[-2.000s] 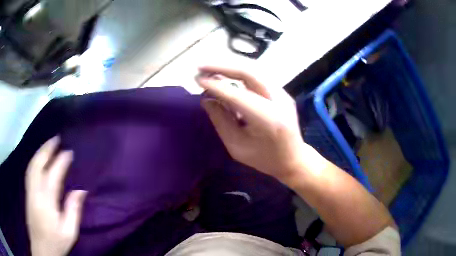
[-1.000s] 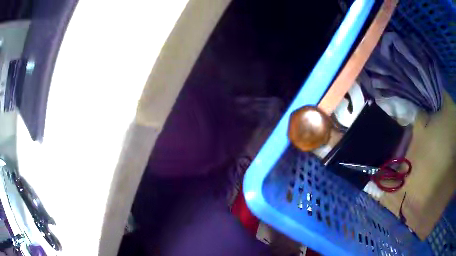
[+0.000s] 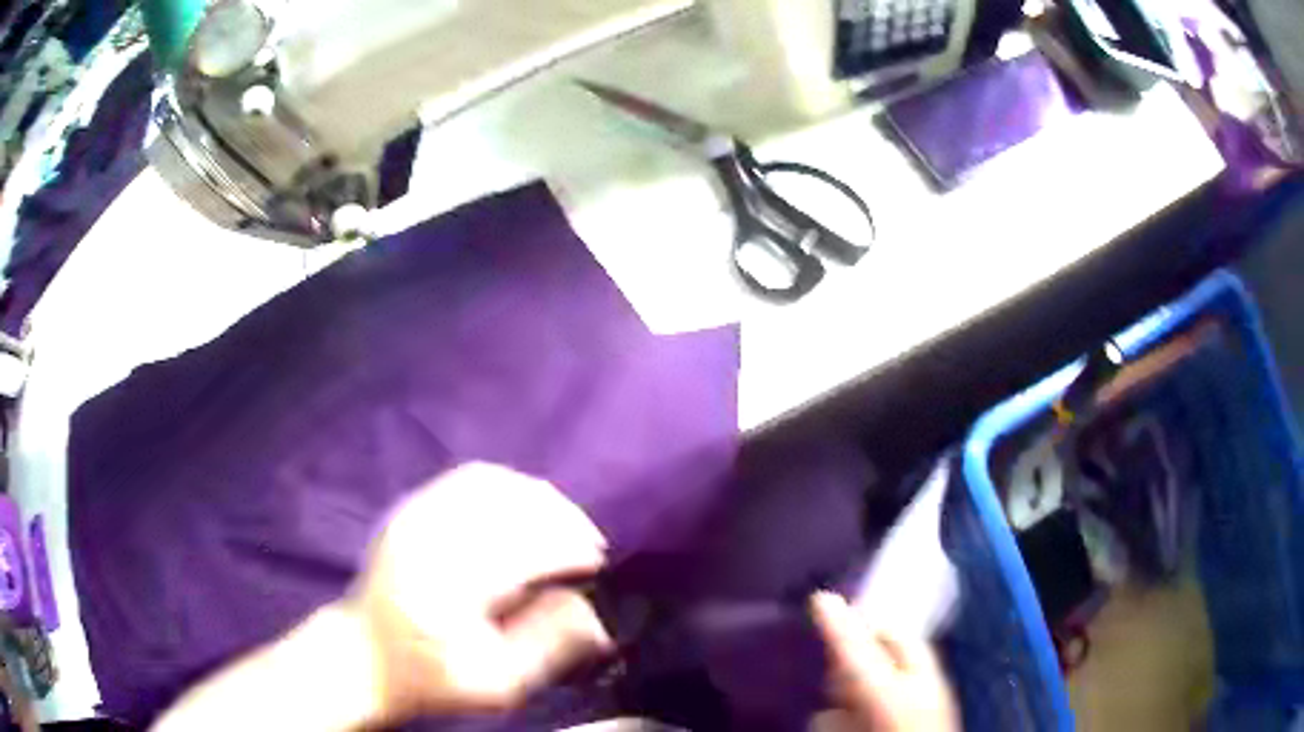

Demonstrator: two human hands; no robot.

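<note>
A large purple cloth panel [image 3: 358,372] lies over the white table and hangs past its front edge. My left hand [image 3: 486,594] is over its lower part, fingers curled with a gap between thumb and fingers; whether it pinches cloth is unclear. My right hand [image 3: 887,672], blurred and cut off by the bottom edge, holds a pale lavender-white cloth piece [image 3: 915,565] beside the basket. Darker purple cloth lies between my hands. The sewing machine head [image 3: 265,143] stands behind the panel's upper left edge.
Black-handled shears [image 3: 779,222] lie on the white table [image 3: 872,322], blades pointing back left. A small purple piece [image 3: 980,117] lies behind them, near the machine's keypad. A blue basket [image 3: 1001,572] with cloth and red-handled scissors stands at right. A bright purple tool [image 3: 22,565] is at the left edge.
The view has swung from the basket back to the table. Compared with two seconds ago, the panel lies flatter, my left hand is nearer the middle, and my right hand is lower with pale cloth.
</note>
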